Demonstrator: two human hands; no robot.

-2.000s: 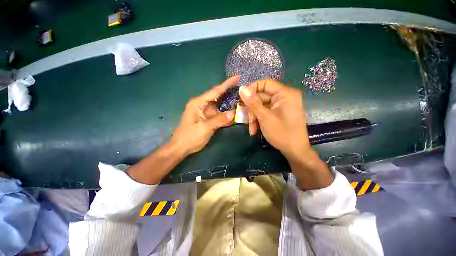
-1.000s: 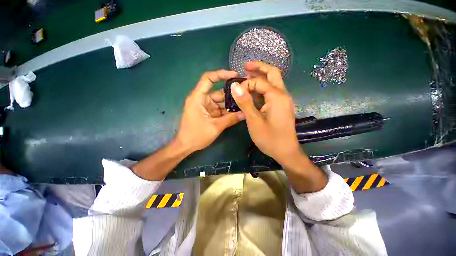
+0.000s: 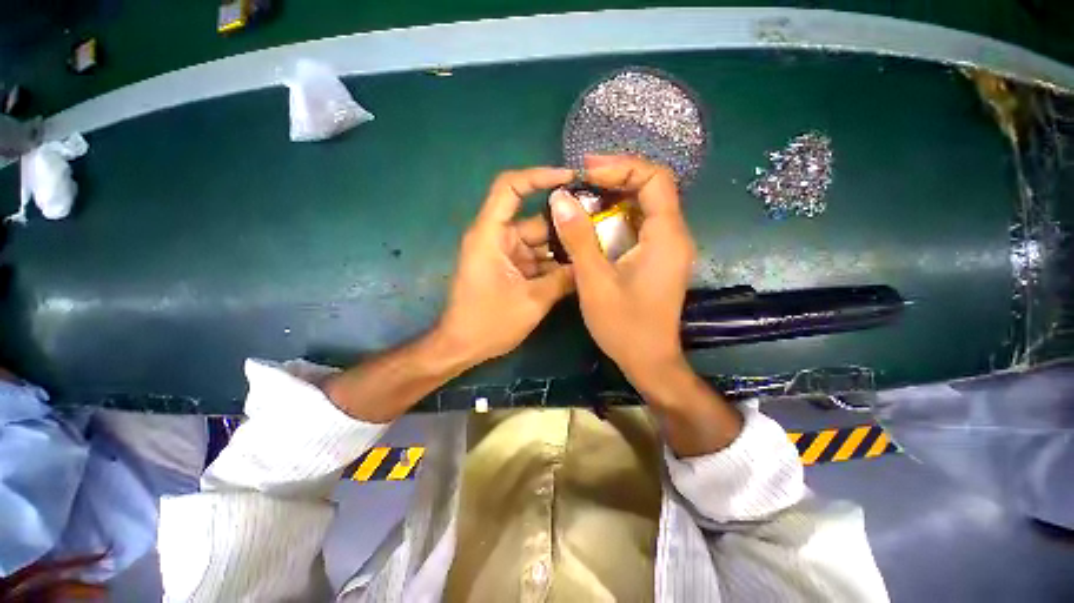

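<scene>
My left hand [image 3: 501, 277] and my right hand [image 3: 636, 283] hold a small dark electronic unit [image 3: 562, 214] between their fingers, just in front of the round screw tray [image 3: 640, 118]. A silver battery [image 3: 614, 233] with a yellow edge shows under my right fingers. My thumbs and fingers hide much of the unit. The black electric screwdriver [image 3: 795, 316] lies on the bench to the right of my right hand, its thin tip pointing right.
A loose screw pile [image 3: 797, 177] lies right of the tray. A whitish plastic bag [image 3: 322, 104] and a crumpled white bag [image 3: 51, 179] lie at the left. Behind the pale rail [image 3: 471, 45], more units [image 3: 233, 14] sit on the green conveyor. A blue sleeve [image 3: 47, 471] shows at lower left.
The silver battery, hidden a second ago, shows again under my right fingers. Both hands still hold the unit. The camera view has shifted slightly, and the units on the conveyor appear farther up and left.
</scene>
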